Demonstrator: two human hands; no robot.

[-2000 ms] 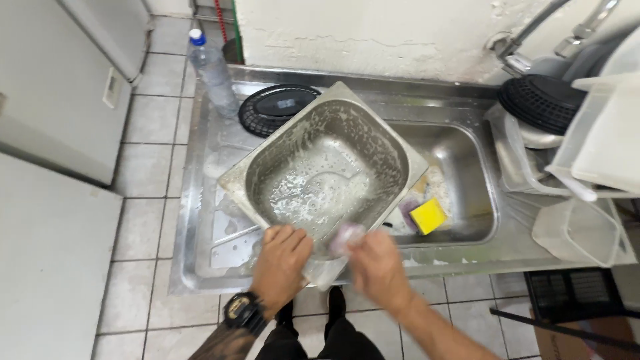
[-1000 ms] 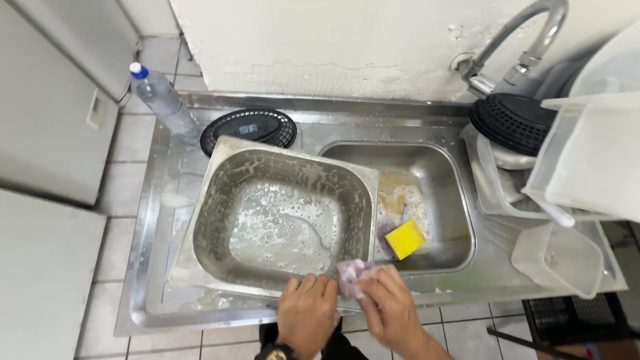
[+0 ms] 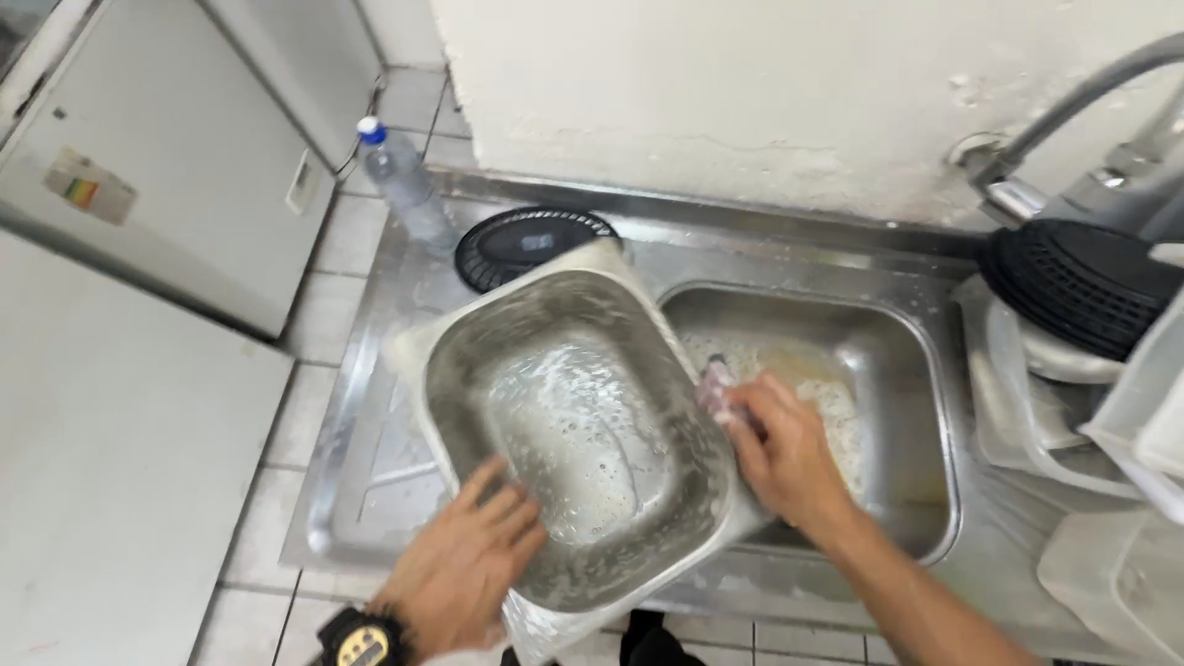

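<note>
A soapy rectangular stainless steel pan [image 3: 592,435] lies turned at an angle on the sink's drainboard, its right side over the edge of the basin. My left hand [image 3: 472,555] is at the pan's near left rim, fingers spread and blurred; whether it touches the rim is unclear. In my right hand [image 3: 786,444] is a wet, pinkish-purple scrubbing pad [image 3: 715,390], held against or close to the pan's right rim. Suds and brownish residue lie in the sink basin [image 3: 911,398] beneath that hand.
Behind the pan are a black oval plastic basket [image 3: 532,242] and a plastic bottle [image 3: 407,190] with a blue and white cap. A faucet [image 3: 1008,176] stands back right. Black baskets [image 3: 1082,282] and translucent plastic containers [image 3: 1110,573] crowd the right side.
The pan has turned on the drainboard since one second ago. My right hand has moved with the pad from the near rim to the right rim. The yellow sponge seen earlier is out of sight.
</note>
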